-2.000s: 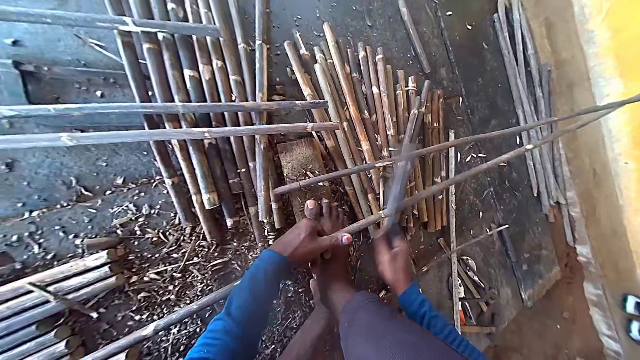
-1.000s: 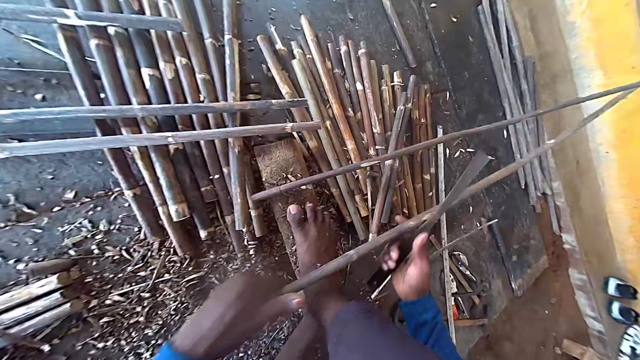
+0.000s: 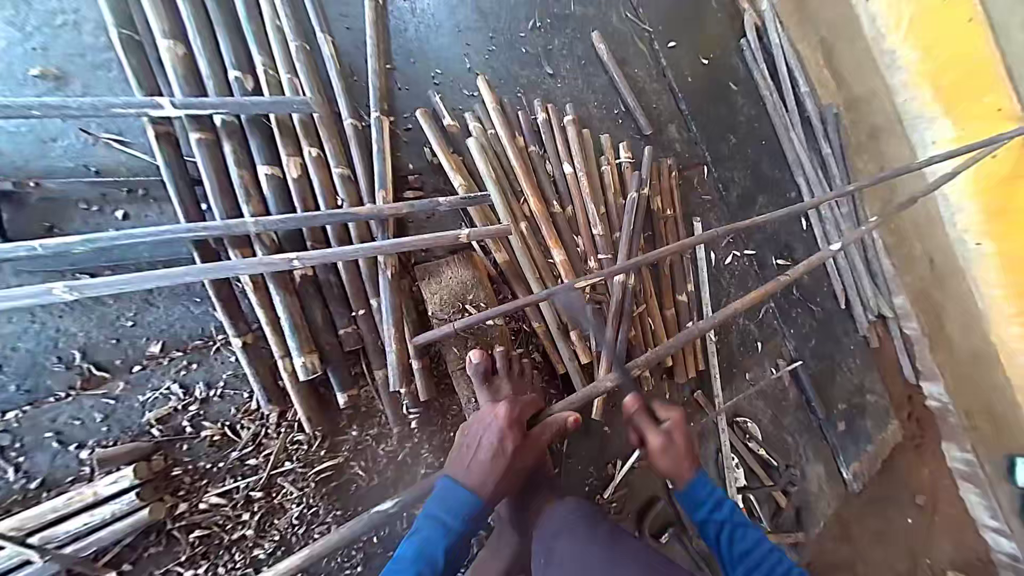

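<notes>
My left hand (image 3: 500, 444) is closed round a long wooden pole (image 3: 720, 316) just beside my bare foot (image 3: 502, 376). The pole runs from the lower left up to the upper right. In my right hand (image 3: 662, 438) is the handle of a blade tool (image 3: 596, 328); its blurred blade crosses the pole close to my left hand. A second, thinner pole (image 3: 680, 252) lies above the held one, its near end over a wooden block (image 3: 460, 288). My foot rests at that block's lower end. Behind the poles lie many short cut sticks (image 3: 528, 192).
Long poles (image 3: 232, 160) lie side by side at upper left, with pale poles (image 3: 240, 268) across them. Cut pieces (image 3: 88, 512) and wood shavings (image 3: 240, 488) cover the lower left. Grey sticks (image 3: 808, 160) lie by the yellow wall edge (image 3: 968, 96). Small metal items (image 3: 752, 448) lie right of my right hand.
My left hand has moved right along the pole to beside my foot. My right hand, seen with spread fingers one second ago, is now closed round the tool's handle.
</notes>
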